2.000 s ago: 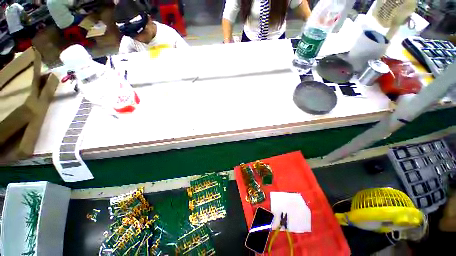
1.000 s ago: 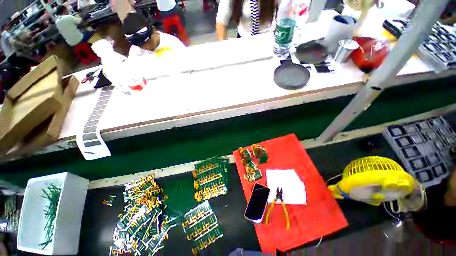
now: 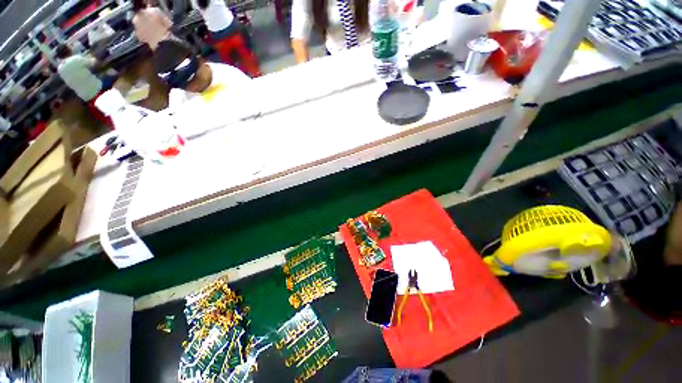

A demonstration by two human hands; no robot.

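No hand of mine shows. A loose heap of green boards with white and gold hooked ends (image 3: pixel 217 336) lies left of centre on the dark bench top. Green PCB panels with orange-gold rows (image 3: pixel 310 271) stand stacked to its right, and another panel (image 3: pixel 306 342) lies just below them. A white foam box (image 3: pixel 112 336) at the lower left holds thin green strips (image 3: pixel 82 340). A flat red tray (image 3: pixel 456 318) bears a gold and green clump of parts (image 3: pixel 366 238), a dark smartphone (image 3: pixel 382 297), white paper (image 3: pixel 437 267) and yellow-handled cutters (image 3: pixel 414 299).
A yellow fan (image 3: pixel 553 243) and a grey compartment tray (image 3: pixel 624 183) are at the right. A slanted pale post (image 3: pixel 527 101) rises behind the bench. The white table (image 3: pixel 299 142) beyond bears a bottle (image 3: pixel 385 45) and dark round dishes. A cardboard box (image 3: pixel 37 194) is far left. People are behind.
The view has shifted and tilted, so the red tray and fan sit higher in the picture. Blue-grey cloth now shows more at the bottom edge. No bench item has visibly been moved.
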